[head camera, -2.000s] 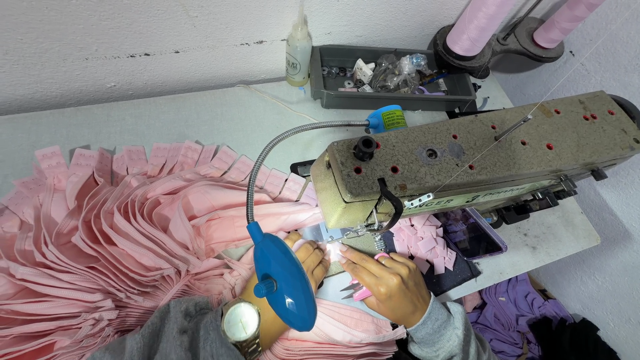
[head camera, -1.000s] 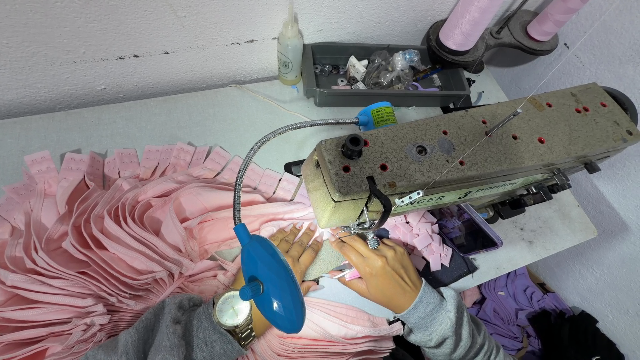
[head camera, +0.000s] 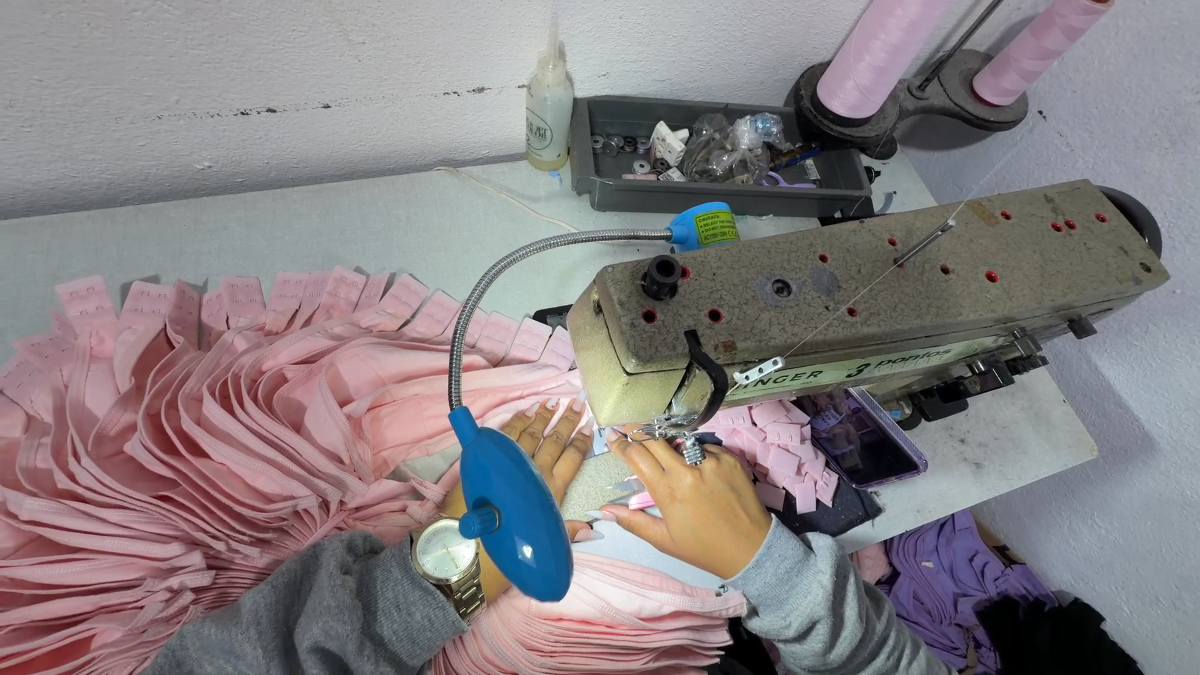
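Note:
My left hand, partly behind the blue lamp head, lies flat with fingers spread at the edge of the pink fabric pieces. Under the head of the Singer sewing machine, my right hand has its fingertips beside the needle area. Small snips with a pink part are tucked within that hand, blades pointing left. Whatever cloth lies under the presser foot is mostly hidden. More pink pieces hang stacked at the table's front edge. Small pink hook-and-eye tabs are heaped right of my right hand.
A phone lies beyond the tabs. Behind the machine are a grey tray of bobbins and small parts, an oil bottle and pink thread cones. The lamp's flexible neck arches over the fabric. Purple fabric is at lower right.
My left hand has gone from bent fingers near the needle to lying flat with fingers spread. My right hand has turned more palm-down beside the needle.

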